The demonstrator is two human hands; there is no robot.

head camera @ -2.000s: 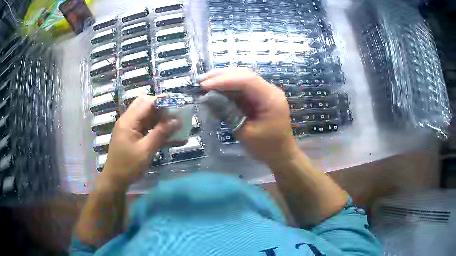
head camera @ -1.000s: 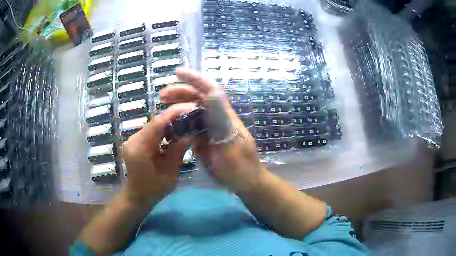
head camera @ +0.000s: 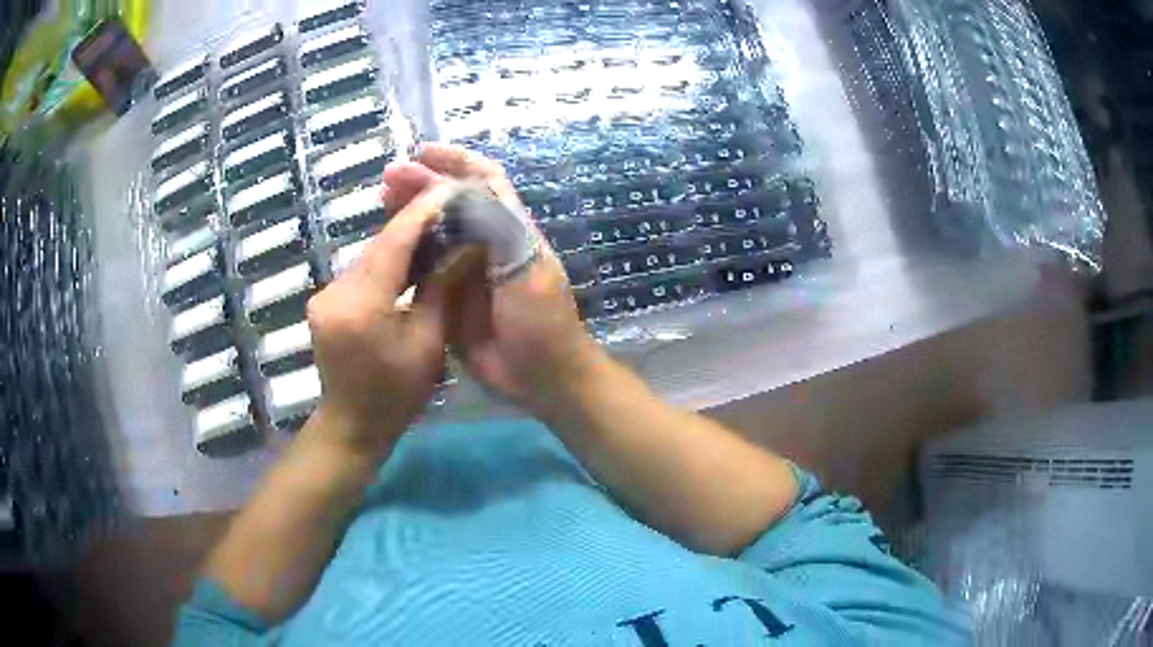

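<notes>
My left hand [head camera: 379,322] and my right hand [head camera: 512,297] are together over the near part of the left tray. A black housing is held between them; only a small dark part of it [head camera: 436,243] shows at the fingers, and the rest is hidden. A grey knitted finger cot [head camera: 488,228] covers a digit of my right hand, which presses at the housing. The housing tray [head camera: 137,259] holds white-faced black housings [head camera: 273,236] in three columns. The small-part tray [head camera: 809,190] to its right holds rows of small black inserts [head camera: 645,247].
A layered stack of trays [head camera: 44,329] stands at the far left. A clear ridged tray pile [head camera: 1012,126] is at the far right. A yellow packet [head camera: 38,63] and a dark card [head camera: 114,66] lie back left. The table's front edge [head camera: 809,369] runs before me.
Two seconds ago a white-faced housing showed between my hands; now my hands are closed around it and hide it. The trays have shifted left in view, and the view has tilted.
</notes>
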